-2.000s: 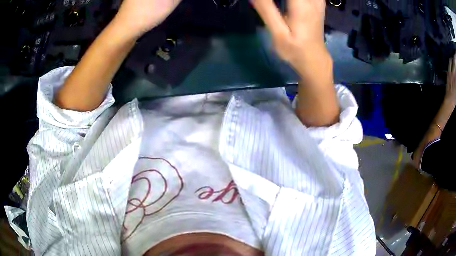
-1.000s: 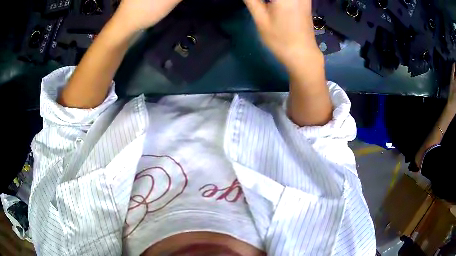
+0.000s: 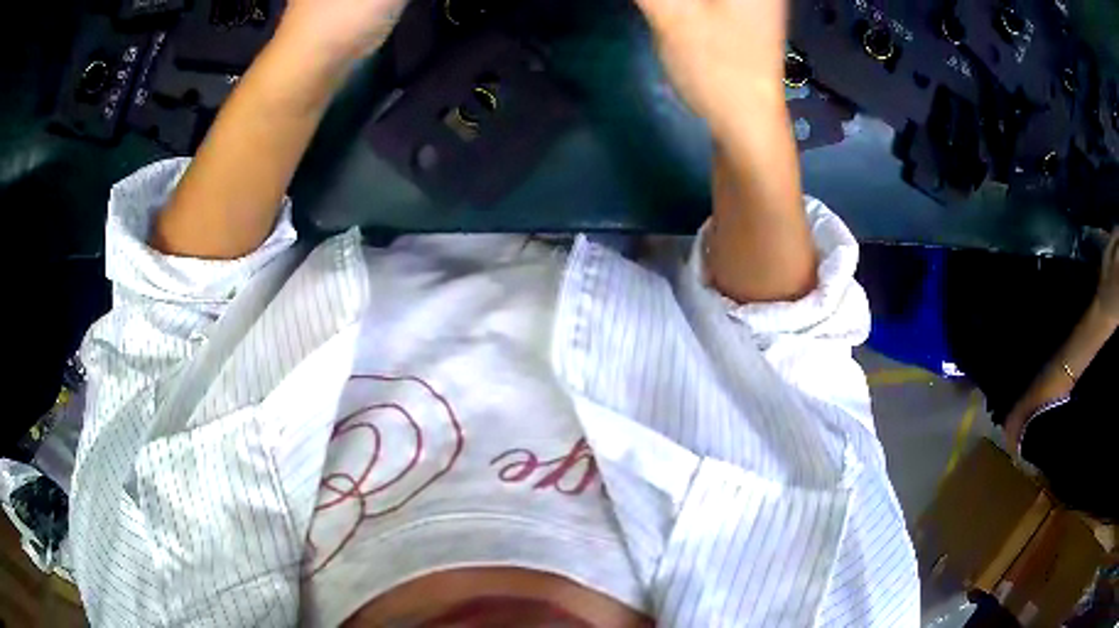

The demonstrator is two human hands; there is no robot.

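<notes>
A single black panel (image 3: 472, 153) with a gold ring (image 3: 477, 107) at its middle lies flat on the dark green bench (image 3: 638, 184), close to the edge in front of me. My left hand (image 3: 341, 22) is at the top edge of the picture, left of this panel, and its fingers are cut off. My right hand (image 3: 718, 43) is at the top edge, right of the panel, and its fingers are cut off too. Whether either hand holds anything is hidden. Part of another black panel with a gold ring (image 3: 466, 11) shows at the top between the hands.
Black panels with white printing lie in overlapping piles at left (image 3: 104, 80) and right (image 3: 877, 49). Another person's forearm (image 3: 1065, 368) shows at the right edge. Cardboard boxes (image 3: 1000, 515) and a blue object (image 3: 906, 307) are at lower right, below the bench.
The near panel sits slightly further right in view than two seconds ago. Both hands have shifted a little at the top edge. A gold ring now shows at the top between them.
</notes>
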